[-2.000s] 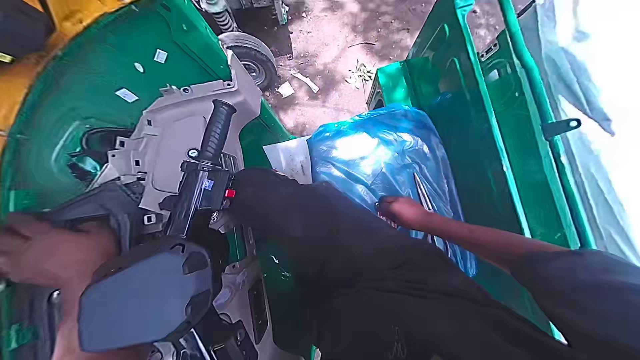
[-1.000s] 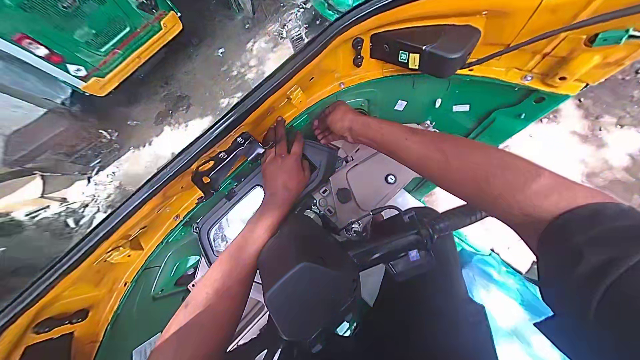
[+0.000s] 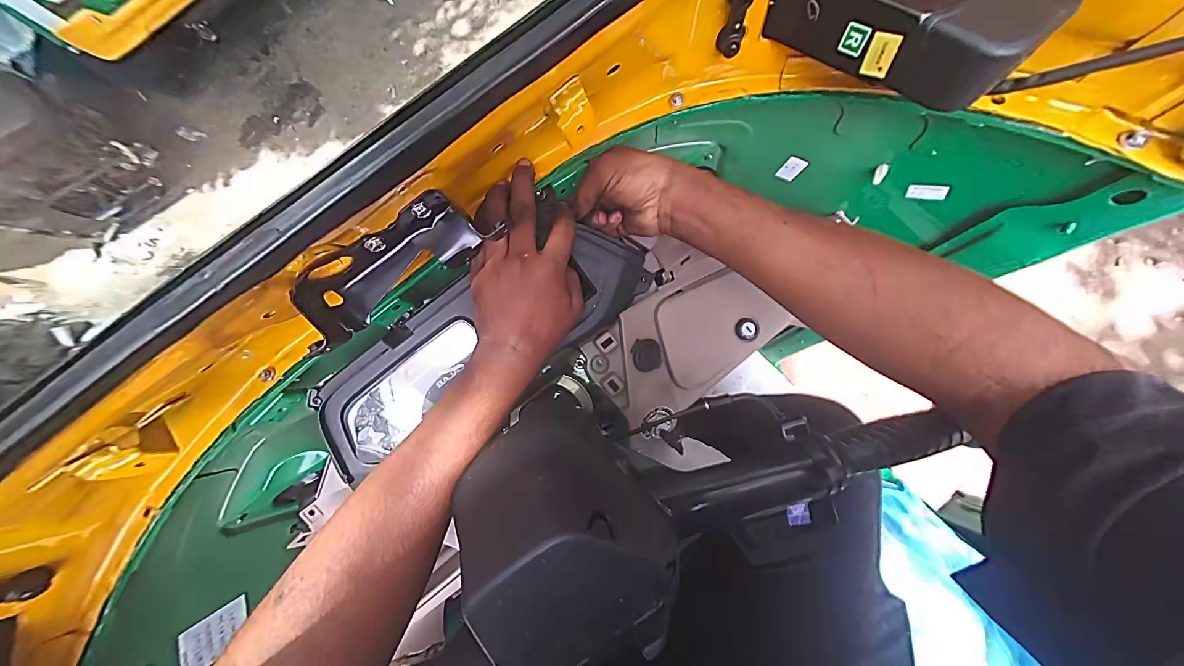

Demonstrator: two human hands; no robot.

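Note:
A dark grey instrument cluster with a clear lens sits against the green front panel of a three-wheeler. My left hand lies over its upper part, fingers spread toward the yellow frame. Beside it, at the cluster's upper right corner, my right hand has its fingers curled; whether they pinch something small is hidden. A black metal bracket is fixed to the yellow frame left of my hands. Below the cluster are the black handlebar cover and the beige dashboard panel with a key lock.
The black handlebar grip reaches right beneath my right forearm. A black housing is mounted on the yellow frame at the top. Blue plastic wrap lies at lower right. Another green and yellow vehicle stands at upper left.
The view has swung to the vehicle's front. My right hand, at the blue plastic wrap two seconds ago, is now at the cluster's corner. Both hands have stayed near the cluster since one second ago.

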